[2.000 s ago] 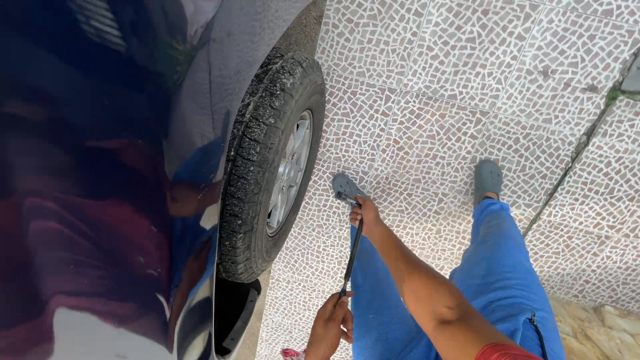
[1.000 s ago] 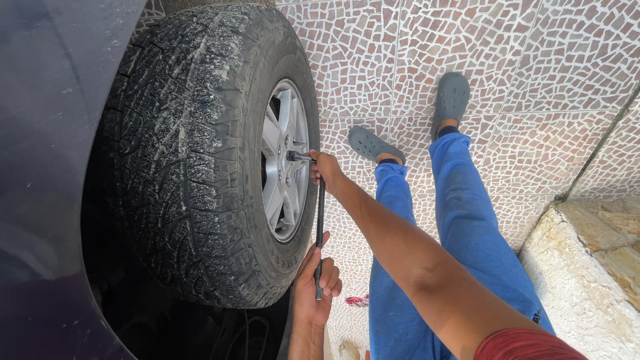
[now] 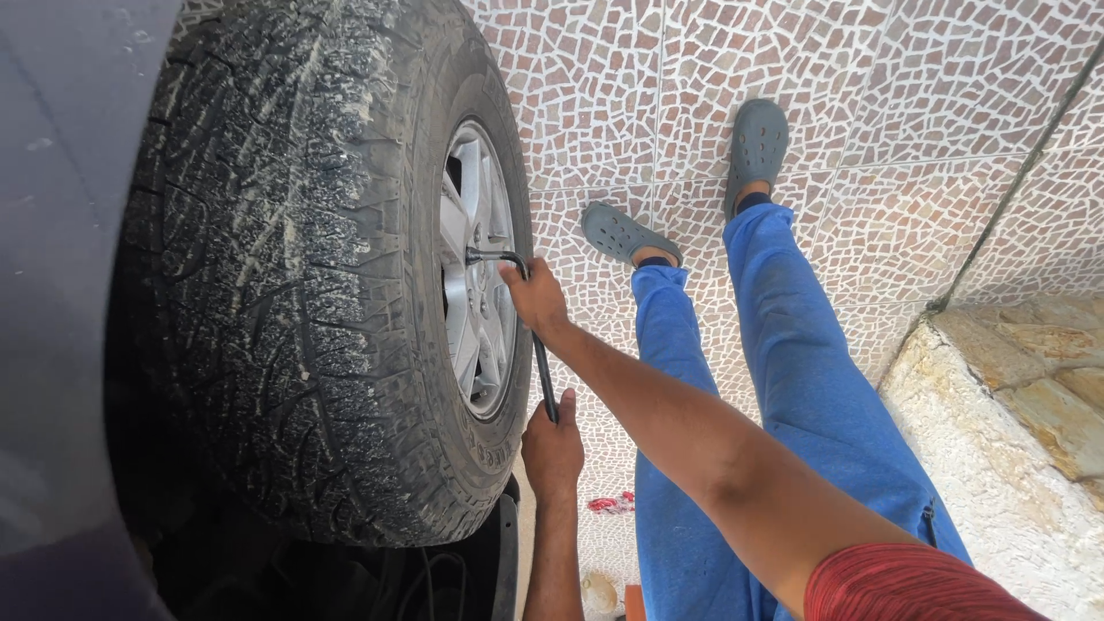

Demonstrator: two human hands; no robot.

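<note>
A black L-shaped lug wrench [image 3: 542, 366] has its socket end against a lug nut position on the silver alloy wheel [image 3: 466, 332], above the hub centre. My right hand [image 3: 539, 297] grips the wrench just below its bend, beside the rim. Lower down, my left hand [image 3: 554, 448] is closed around the far end of the wrench handle, with its thumb up along it. The large black tire [image 3: 319, 259] around the wheel has pale dried dirt in its tread. The nut inside the socket is hidden.
A dark vehicle body panel [image 3: 60, 216] and wheel arch lie left of the tire. My feet, in grey clogs [image 3: 757, 142], stand on mosaic-patterned floor tiles [image 3: 931, 216]. A stone-topped white ledge [image 3: 957, 448] is at right. A red-and-white item [image 3: 611, 504] lies on the floor.
Two seconds ago both hands held the wrench away from the wheel; its socket end is now at the wheel. The view has moved closer to the tire. Since one second ago both hands have kept hold of the wrench.
</note>
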